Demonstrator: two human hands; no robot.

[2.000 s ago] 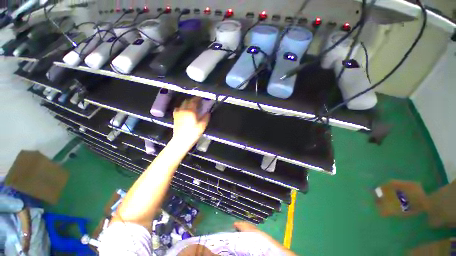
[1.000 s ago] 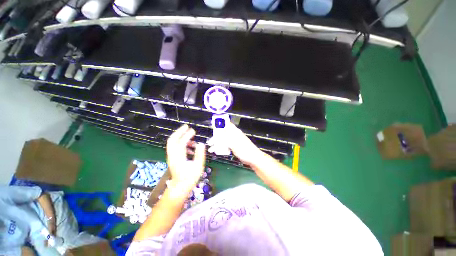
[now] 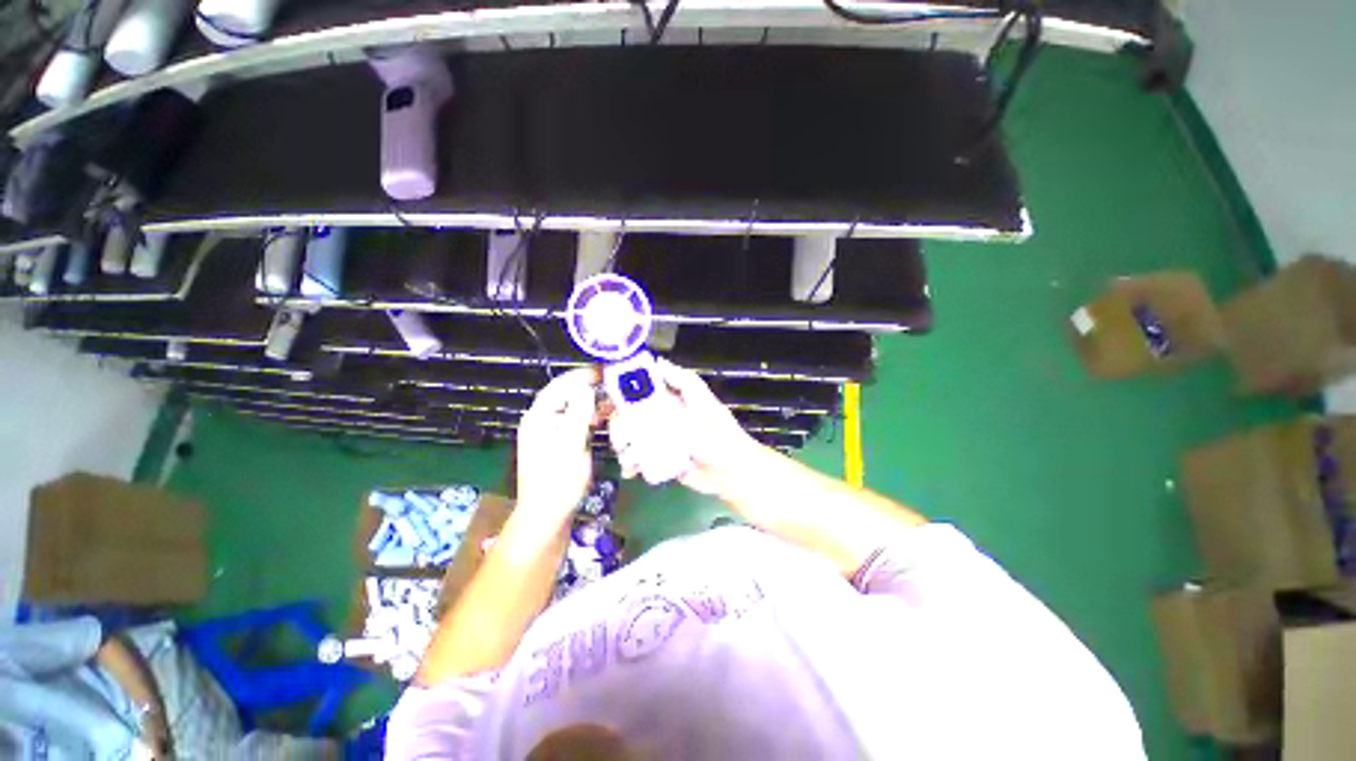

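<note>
A handheld fan (image 3: 610,317) with a round caged head, purple ring and pale hub is held upright in front of the rack. Its small dark screen faces me. My right hand (image 3: 687,431) is closed around the handle. My left hand (image 3: 562,439) is at the left side of the fan, just below the head, with its fingertips at the handle; whether it grips the fan is hard to tell.
Black rack shelves (image 3: 714,141) stand ahead, with a purple fan (image 3: 409,141) and pale fans on them. Cartons of blue fans (image 3: 423,523) and white fans (image 3: 399,617) sit on the floor. A seated person (image 3: 127,691) is lower left. Brown boxes (image 3: 1142,327) stand at right.
My left hand, earlier in the shelf and then apart from the fan, has moved to the fan's side. The fan head has shifted slightly left and the handle is more tilted. The view has shifted.
</note>
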